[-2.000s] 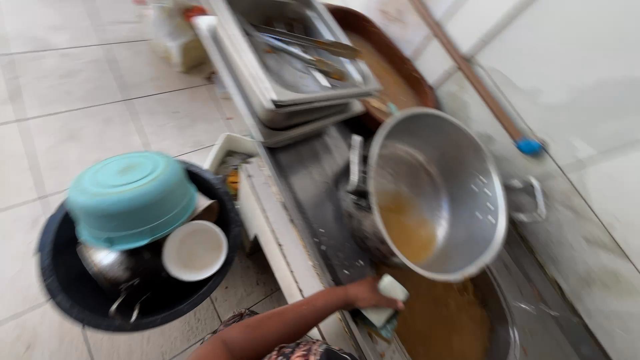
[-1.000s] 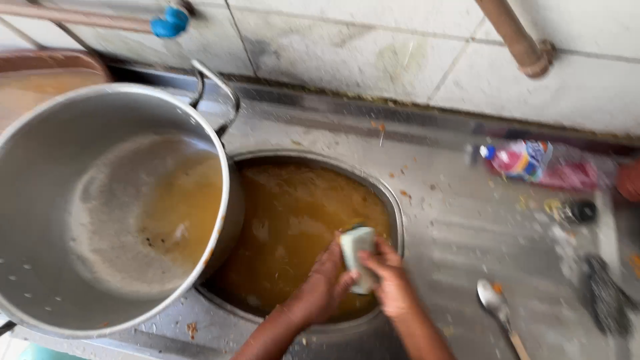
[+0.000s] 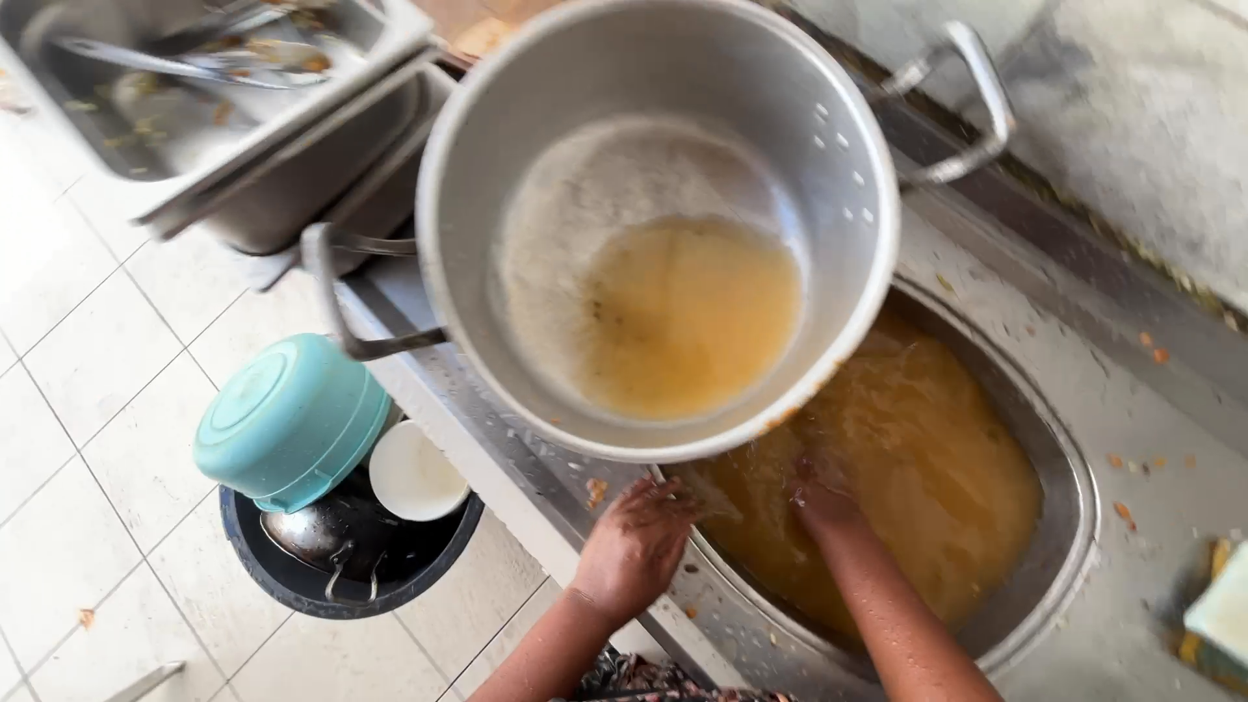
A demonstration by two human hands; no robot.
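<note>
A large metal stockpot (image 3: 663,234) with two side handles holds a shallow pool of brownish liquid and stands partly over the oval steel sink basin (image 3: 1068,487). Cloudy brown water (image 3: 916,448) fills much of the basin. My right hand (image 3: 824,492) is dipped in that water, its fingers hidden, so what it may hold does not show. At the basin's left rim, just below the pot, my left hand (image 3: 639,546) rests with bent fingers and nothing visible in it. A pale sponge (image 3: 1224,609) lies on the steel counter at the right edge, away from both hands.
Stacked steel food pans (image 3: 292,146) with used utensils and scraps stand at the upper left. On the tiled floor (image 3: 117,409) is a black tub (image 3: 341,604) holding a turquoise plastic basin (image 3: 292,419), a white container (image 3: 419,473) and a dark pot. Food bits dot the counter (image 3: 1150,497).
The hands were together around the sponge over the basin; now they are apart, the right in the water, and the sponge lies on the counter. The view has swung left.
</note>
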